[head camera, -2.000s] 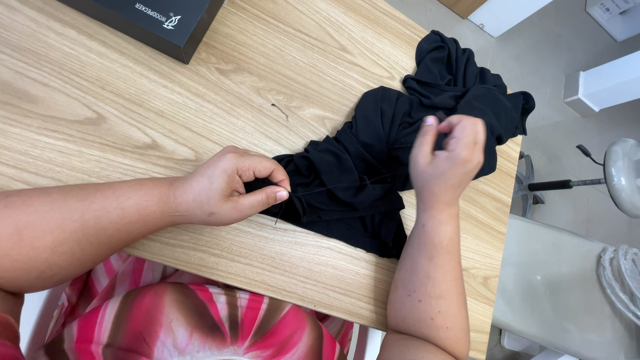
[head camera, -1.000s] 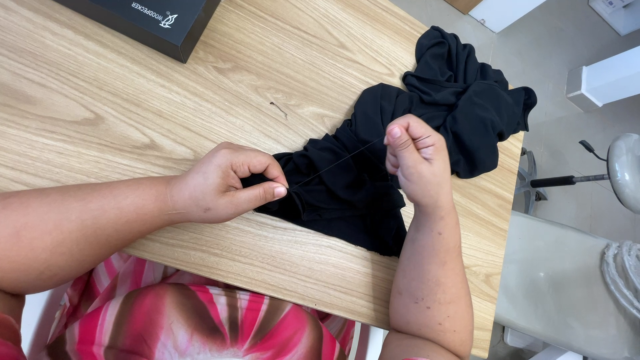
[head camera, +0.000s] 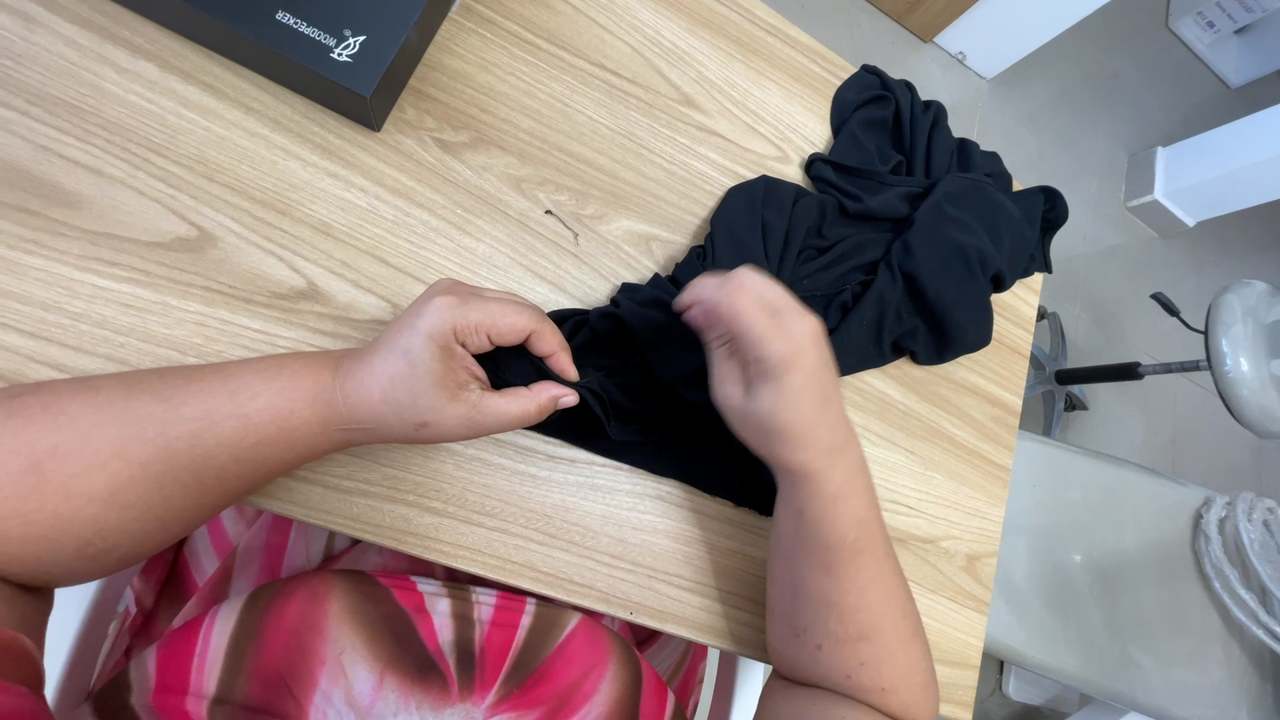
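Observation:
A crumpled black cloth garment (head camera: pixel 800 240) stretches from the middle of the wooden table to its right corner. My left hand (head camera: pixel 480 365) pinches a fold at the garment's near left end between thumb and index finger. Above the cloth, to the right of that pinch, is my right hand (head camera: pixel 755 360), blurred by motion with its fingers curled in. Whether it holds a needle or thread cannot be made out. A short dark thread scrap (head camera: pixel 563 226) lies on the wood beyond my left hand.
A black box (head camera: pixel 300 50) with a printed bird logo lies at the table's far left. Past the right edge are a stool (head camera: pixel 1245 350), a pale grey surface (head camera: pixel 1090 560) with a coiled clear-wrapped tube (head camera: pixel 1245 560), and a white beam (head camera: pixel 1210 165). The wooden tabletop (head camera: pixel 170 180) spans the view.
A second ago a thin thread ran taut between my hands; none is discernible now. My right hand has come down toward the cloth. My left hand keeps its pinch in about the same place.

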